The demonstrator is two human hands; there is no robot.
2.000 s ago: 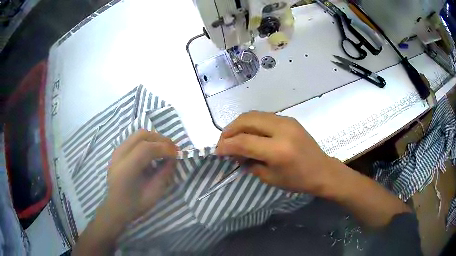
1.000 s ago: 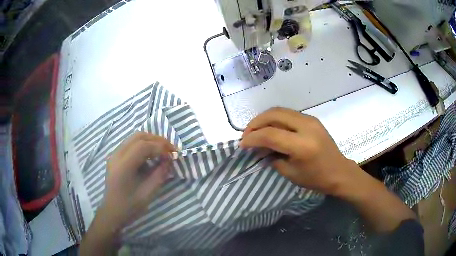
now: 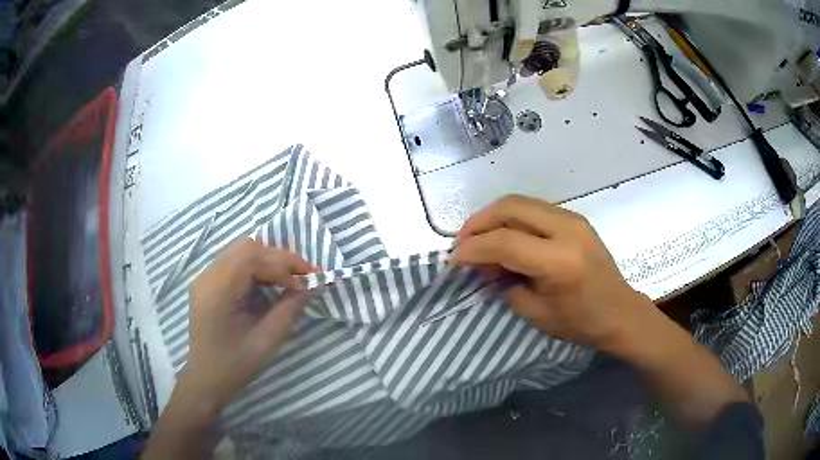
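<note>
A grey-and-white striped fabric piece (image 3: 414,350) lies over the front of the white table and the dark-clothed lap. Its narrow folded edge (image 3: 378,266) is stretched between my hands. My left hand (image 3: 238,310) pinches the left end of this edge between thumb and fingers. My right hand (image 3: 548,269) pinches the right end and also holds thin silver tweezers (image 3: 454,310), whose prongs point left over the fabric; their rear part is hidden by the hand.
The sewing machine head (image 3: 481,45) stands behind the fabric, above the needle plate (image 3: 450,135). Shears (image 3: 670,85), thread snips (image 3: 683,146) and a black-handled tool (image 3: 773,166) lie at right. A red-edged tray (image 3: 110,225) is at left. Crumpled striped pieces (image 3: 760,310) are at right.
The view has shifted, so the machine and table sit farther right. My hands have moved apart, and a longer stretch of folded edge shows between them. The tweezers stay in my right hand.
</note>
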